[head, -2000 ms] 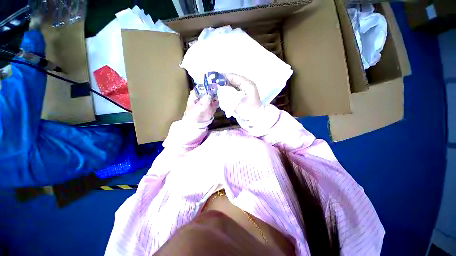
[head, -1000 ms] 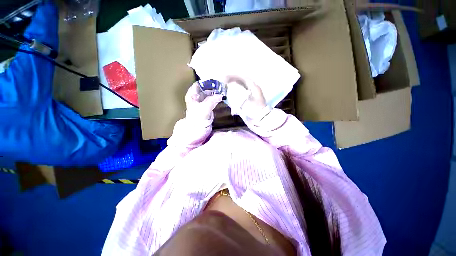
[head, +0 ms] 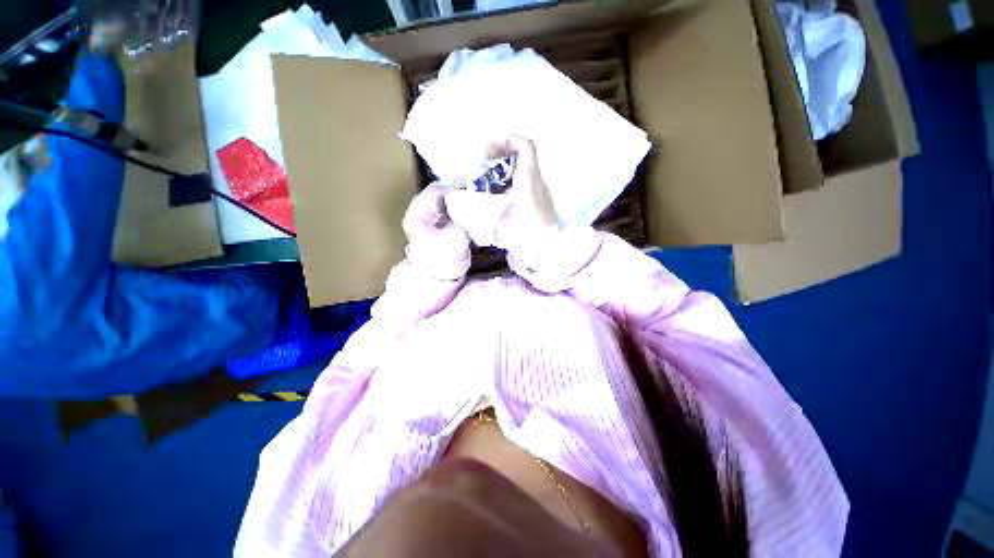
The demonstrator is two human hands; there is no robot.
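Observation:
A shiny silver metal part with dark patches (head: 496, 174) is between my hands, above the stack of white sheets (head: 567, 125). My right hand (head: 531, 187) holds the part, its fingers around the part's right side. My left hand (head: 427, 211) is closed on a piece of white sheet (head: 473, 214) that hangs just below the part. The stack lies over the open packing carton (head: 706, 131). Brown dividers (head: 597, 68) show behind and to the right of the stack.
A second carton (head: 861, 164) with crumpled white material (head: 825, 68) stands at right. At left are white sheets (head: 242, 104), a red plastic piece (head: 254, 180) and a person's blue sleeve (head: 65, 273). Clear packaging (head: 147, 27) lies at the upper left. A blue basket (head: 267, 354) is below the bench.
The part has passed from my left hand side to my right hand and turned. My left hand now holds white sheet. The coworker's arm has shifted.

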